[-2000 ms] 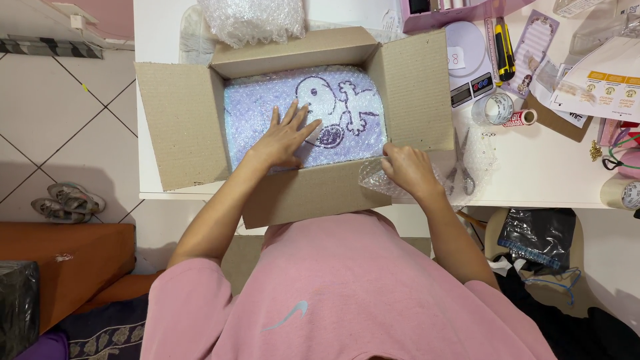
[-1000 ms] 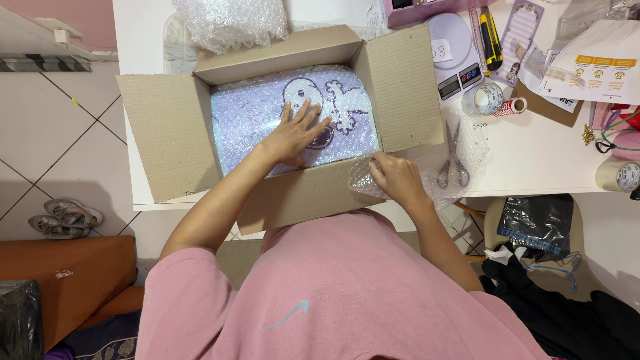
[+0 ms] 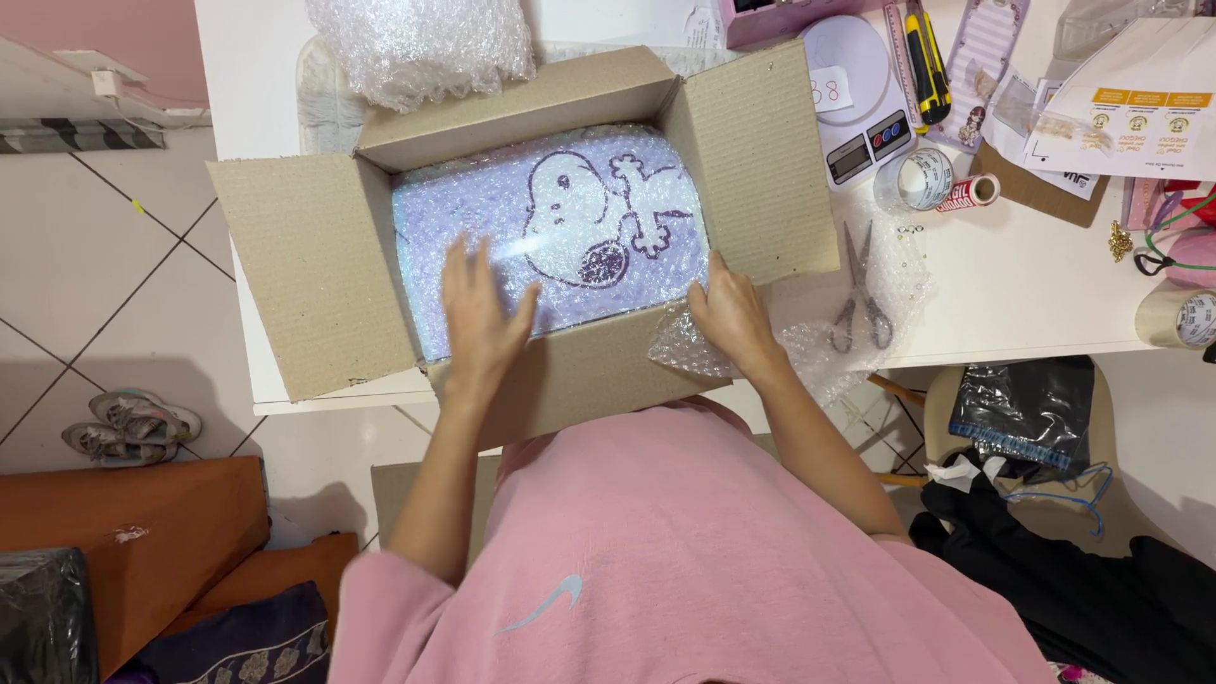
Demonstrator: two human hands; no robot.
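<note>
An open cardboard box [image 3: 304, 285] stands at the table's front edge with its flaps folded outward. Inside lies an item in bubble wrap [image 3: 608, 228], pale purple with a dark-outlined cartoon dog. My left hand [image 3: 480, 304], a little blurred, is over the item's left part, fingers apart and holding nothing; whether it touches the wrap I cannot tell. My right hand [image 3: 730, 309] is at the box's front right corner, thumb and forefinger near the rim. Beneath it, a loose piece of bubble wrap [image 3: 807, 351] stretches right, next to scissors [image 3: 863, 290]; whether the fingers pinch anything is unclear.
More bubble wrap [image 3: 427, 43] lies behind the box. To the right are a digital scale [image 3: 850, 95], a yellow utility knife [image 3: 926, 66], clear tape rolls [image 3: 917, 180] and a small red-and-white roll [image 3: 971, 193]. Printed papers [image 3: 1130, 104] lie farther right. The table's front edge runs below the box.
My left hand has moved left across the wrapped item, off the drawn dog where it lay before. My right hand stays at the box's front right corner.
</note>
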